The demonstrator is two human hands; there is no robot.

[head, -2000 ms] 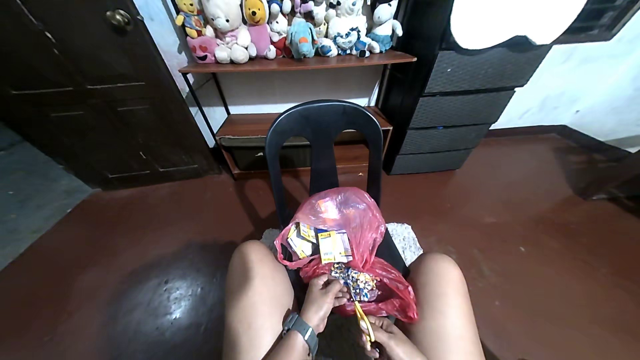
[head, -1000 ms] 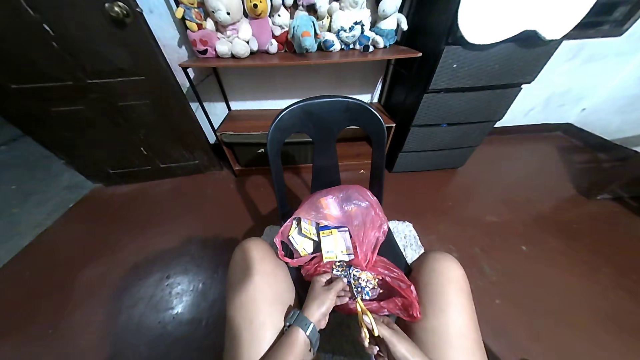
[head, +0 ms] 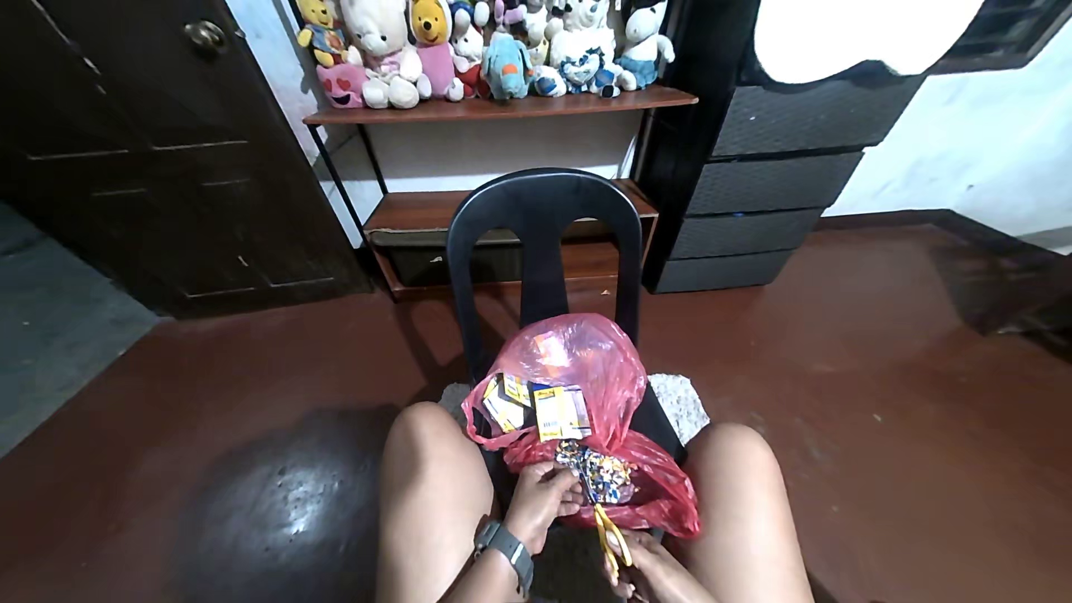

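Note:
My right hand [head: 641, 563] holds yellow-handled scissors [head: 611, 536], whose blades point up over a red plastic bag [head: 670, 494] full of small multicoloured cut pieces [head: 610, 477]. Beside the blades, my left hand [head: 544, 498], with a watch on the wrist, has its fingertips pinched on a piece of patterned packaging [head: 571, 454]. Behind them a pink plastic bag [head: 586, 343] lies on the seat, with several yellow and white printed packets [head: 561, 412] at its mouth. Whether the scissor blades are closed is hard to tell.
A black plastic chair [head: 543, 243] faces me, its seat between my knees. Beyond it stand a shelf [head: 502, 109] with several stuffed toys and a black drawer unit [head: 758, 184]. A dark wooden door [head: 167, 159] is at the left.
The scissor handles, spread wider one second ago, are nearer together now. Both hands stay over the red bag.

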